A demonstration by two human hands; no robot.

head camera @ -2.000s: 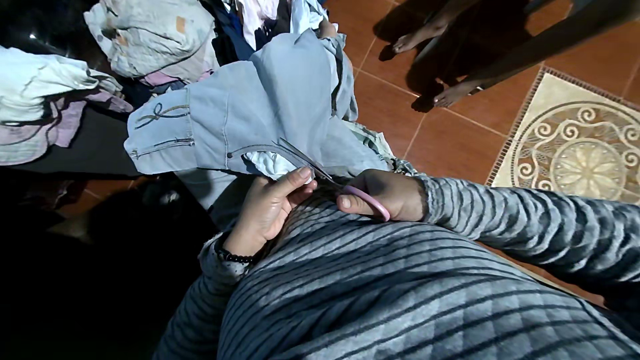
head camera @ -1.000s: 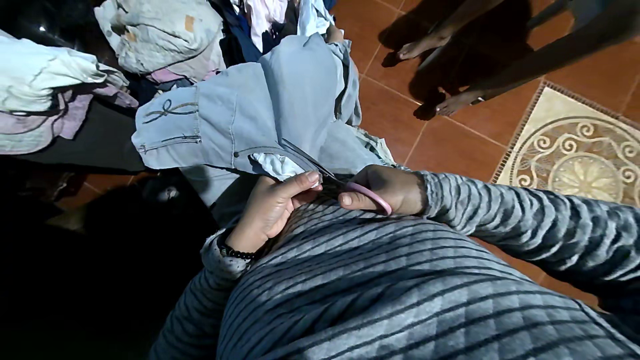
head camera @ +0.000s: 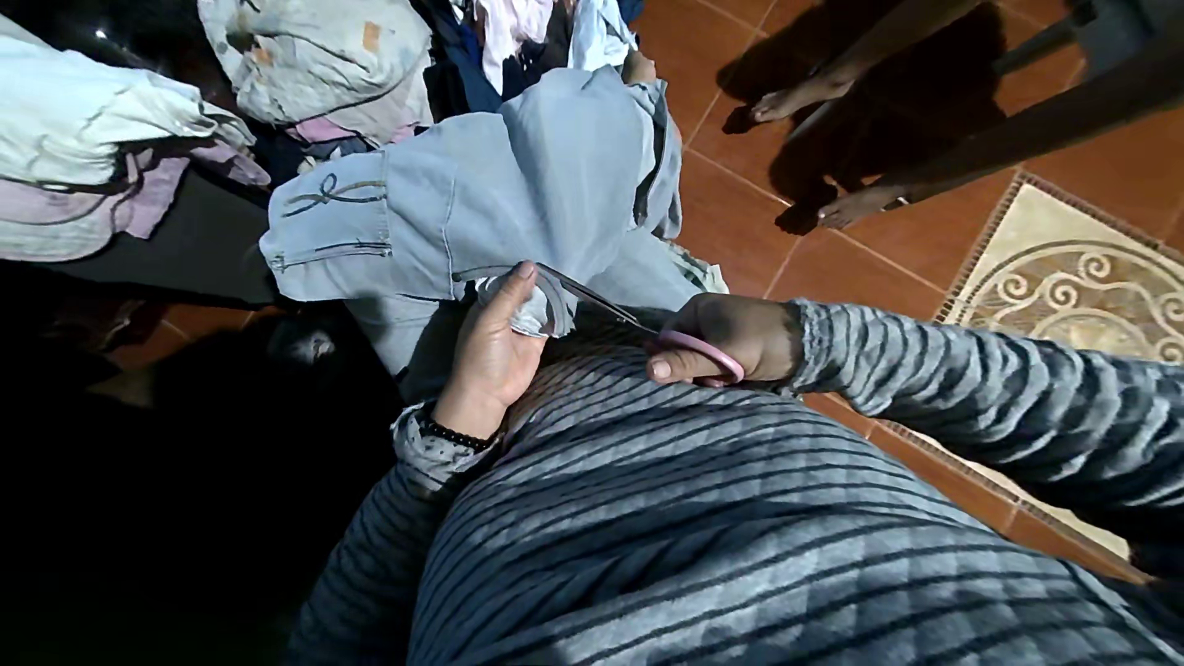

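Light blue denim jeans (head camera: 536, 166) lie across my lap, a stitched pocket at their left end. My left hand (head camera: 495, 356) grips the near edge of the denim, its thumb on top beside a bunched piece of white cloth (head camera: 530, 313). In my right hand (head camera: 731, 342) are scissors with pink handles (head camera: 708, 355). Their blades point up and left, close to the held edge and the white cloth. Whether the blades touch the fabric, I cannot tell. The fingers under the cloth are hidden.
Piled clothes (head camera: 319, 55) lie beyond the jeans, with white and pink garments (head camera: 92, 120) at the far left on a dark surface. At upper right, another person's bare feet (head camera: 856, 203) rest on the red tile floor (head camera: 731, 213), near a patterned tile panel (head camera: 1073, 277).
My left hand has opened out somewhat, its thumb now pointing up along the cloth edge. More of the white cloth shows beside it. The scissors remain in my right hand.
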